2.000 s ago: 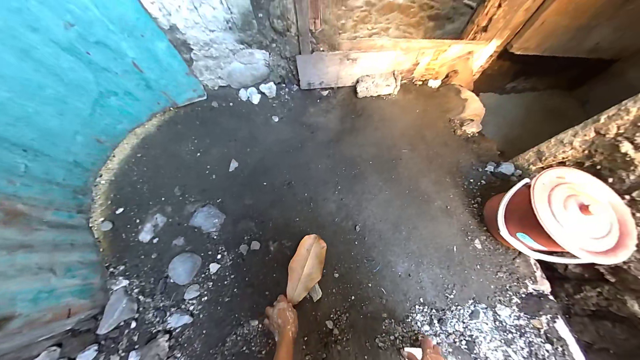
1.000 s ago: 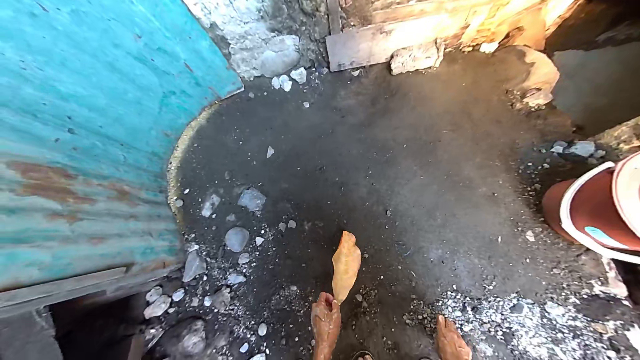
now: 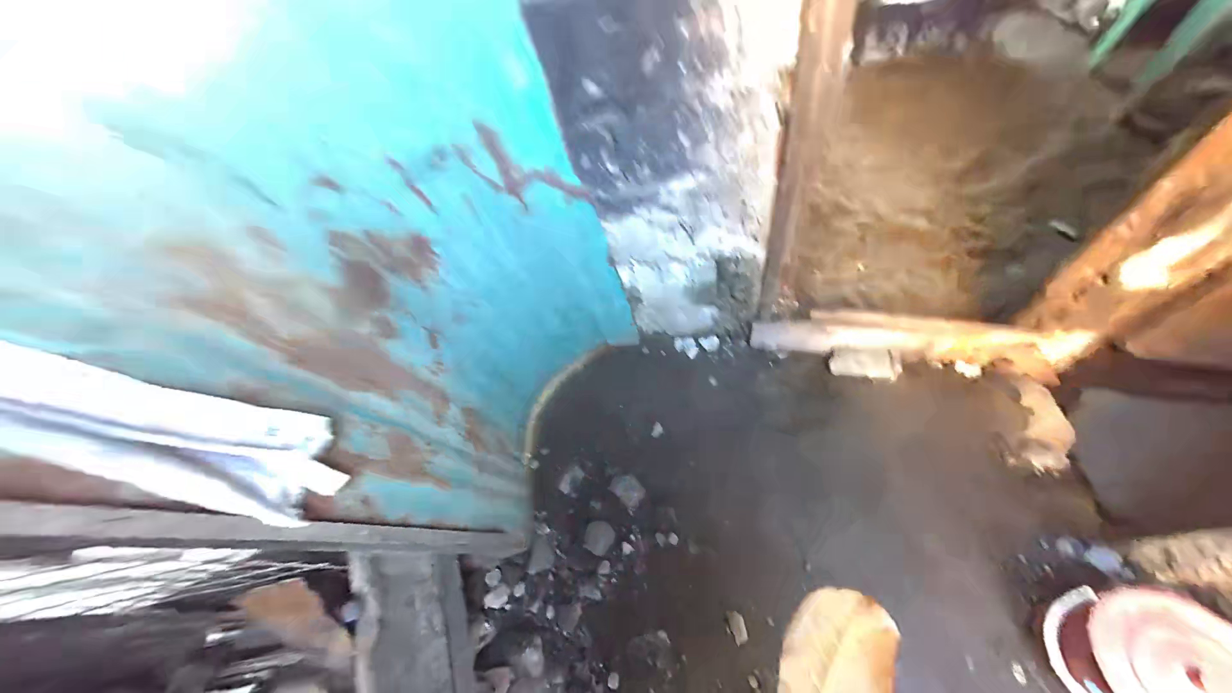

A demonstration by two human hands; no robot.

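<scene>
A flat, tan, leaf-shaped object, whose exact kind I cannot tell, juts up from the bottom edge of the head view (image 3: 839, 643), right of the middle. Its lower end is cut off by the frame. Neither my left hand nor my right hand shows at this moment, so what holds the tan object is hidden. Beneath it lies dark, damp-looking ground (image 3: 751, 500). The picture is blurred.
A rusted turquoise metal sheet (image 3: 500, 289) rises at the left above a grey wooden post (image 3: 409, 616). Loose stones (image 3: 599, 537) lie near its curved base. A wooden plank (image 3: 924, 337) borders the ground at the back. A lidded reddish bucket (image 3: 1155, 640) stands at the lower right.
The view has swung up and to the left. The hand seen at the tan object's lower end a second ago is out of the frame, as is the bare foot.
</scene>
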